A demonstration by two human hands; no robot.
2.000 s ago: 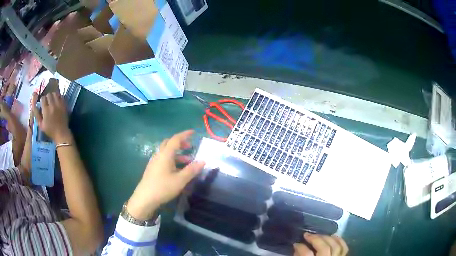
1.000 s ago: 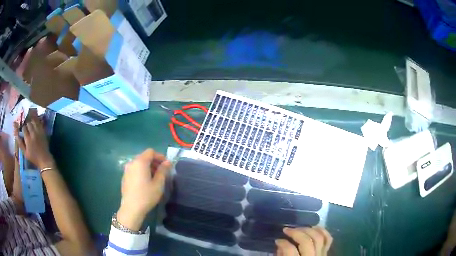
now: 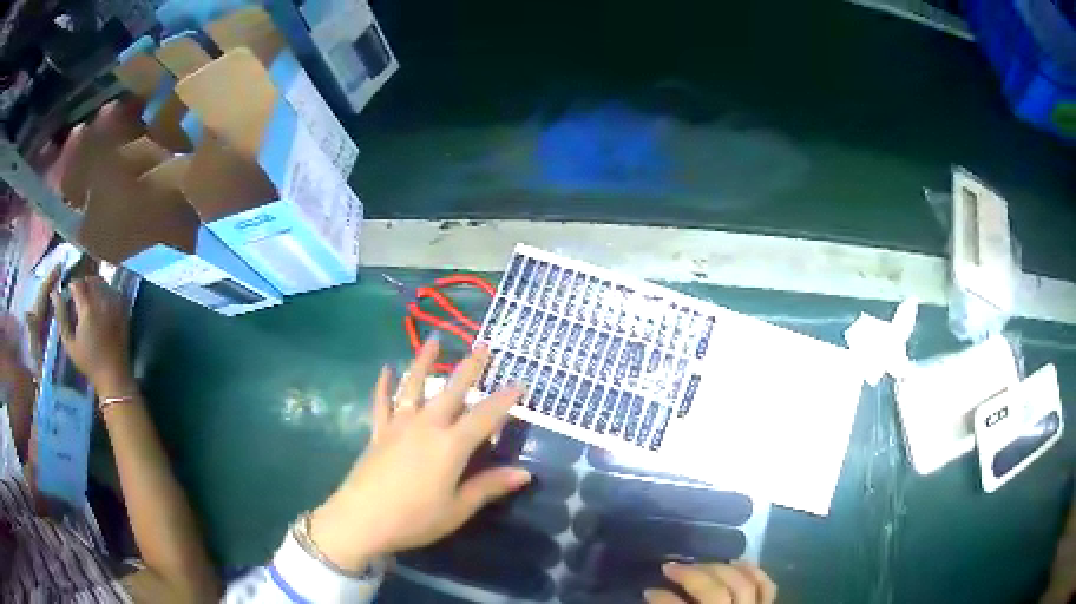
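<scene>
The white label sheet (image 3: 602, 350) with rows of small black labels lies on the green bench; its right part is bare. The dark window panels (image 3: 667, 499) lie in two columns on clear backing, partly under the sheet. My left hand (image 3: 431, 460) is spread, fingers apart, over the panels' left column, its fingertips at the sheet's lower left corner. It hides part of the panels. My right hand (image 3: 712, 583) is cut off by the bottom edge, fingers curled at the panels' lower right; whether it grips them cannot be told.
Red-handled scissors (image 3: 448, 315) lie left of the sheet. Open cartons (image 3: 283, 236) stand at the upper left. Device housings (image 3: 1019, 427), white scraps (image 3: 880, 342) and a bagged white part (image 3: 982, 254) lie at right. A co-worker's arm (image 3: 153, 484) is at left. A blue bin (image 3: 1038, 65) is across the belt.
My left hand has moved right from the backing's left corner and spread over the panels and the sheet's corner. My right hand remains near the panels' lower right.
</scene>
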